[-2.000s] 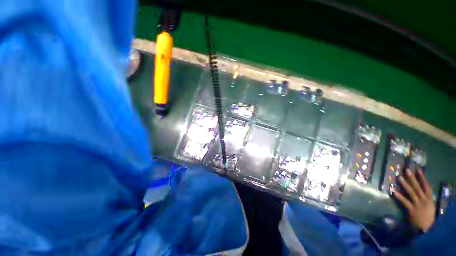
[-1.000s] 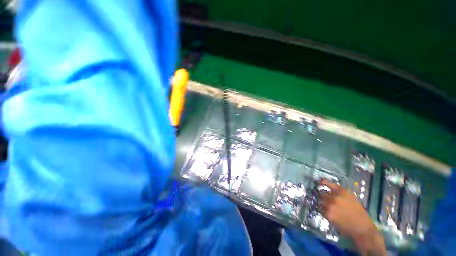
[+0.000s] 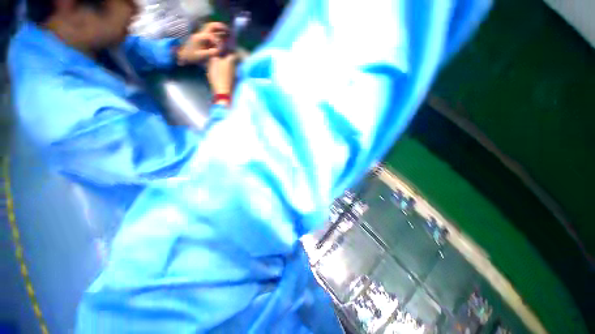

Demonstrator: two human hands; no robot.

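The clear blister tray (image 3: 399, 259) lies tilted in the view at the lower right, with silvery boards (image 3: 375, 301) in some pockets. Two small dark and silver parts (image 3: 402, 201) sit near the pale edge strip. A blurred dark housing with a silvery end (image 3: 477, 313) shows at the bottom right. A big bright blue sleeve (image 3: 261, 156), seemingly on my left arm, crosses the centre and covers part of the tray. My left hand is not visible; the sleeve runs out past the top edge. My right hand is out of the picture.
A neighbour in a blue smock (image 3: 98, 124) sits at upper left, hands (image 3: 218, 55) together, with a red wristband (image 3: 222, 98). The pale edge strip (image 3: 483, 264) and green surface (image 3: 515, 241) run down the right. A yellow floor line (image 3: 16, 241) shows at far left.
The view has swung left and tilted, bringing the neighbour into sight. The blue sleeve now reaches across the centre. My right hand, earlier over the tray, and the yellow screwdriver are no longer visible.
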